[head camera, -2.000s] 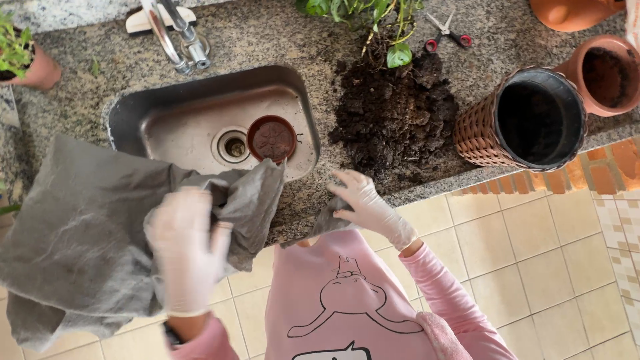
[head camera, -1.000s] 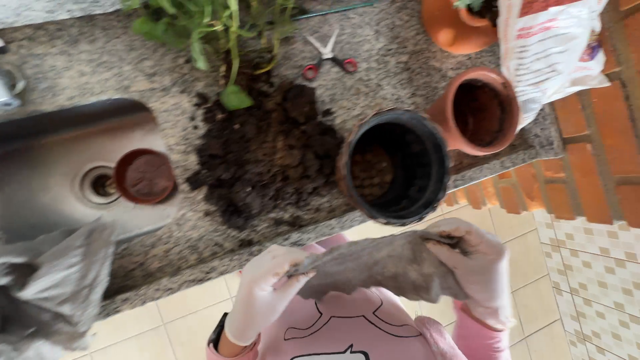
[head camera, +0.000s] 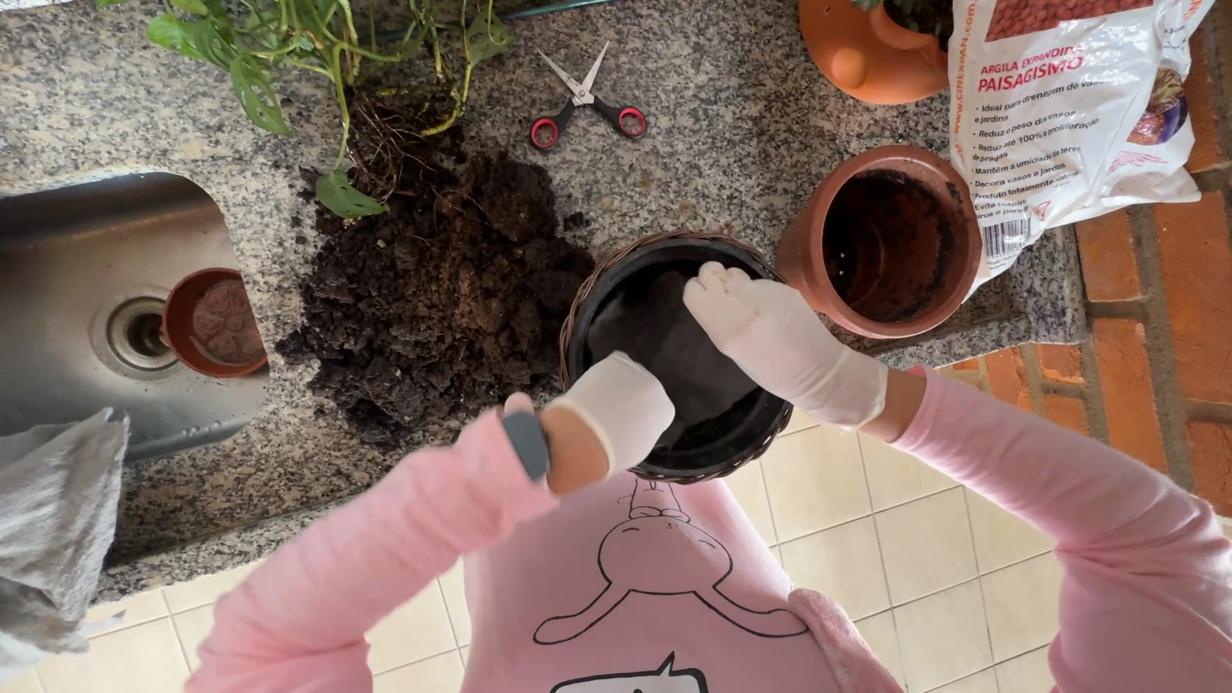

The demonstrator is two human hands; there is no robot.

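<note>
My left hand (head camera: 621,409), in a white glove, reaches over the near left rim of a black plastic pot (head camera: 582,327) set in a brown wicker cover; its fingers are hidden. Over the pot's right side lies my gloved right hand (head camera: 770,337), fingers extended inside the rim, with nothing visible in them. Between the hands, a dark grey sheet of fabric (head camera: 664,332) appears to lie within the pot. To the left is a heap of dark soil (head camera: 423,298), with a leafy plant (head camera: 337,58) and its bare roots behind it.
Open scissors (head camera: 582,96) lie behind the pot. At right stand a terracotta-coloured pot (head camera: 808,241), an orange planter (head camera: 866,63) and a printed white plastic bag (head camera: 1049,125). A steel sink (head camera: 58,250) holds a small brown dish (head camera: 183,322). Grey fabric (head camera: 58,510) hangs at the counter's left edge.
The piece of grey fabric, stretched between both hands in front of the counter one second ago, is now down in the pot. Both hands have moved to the pot's opening.
</note>
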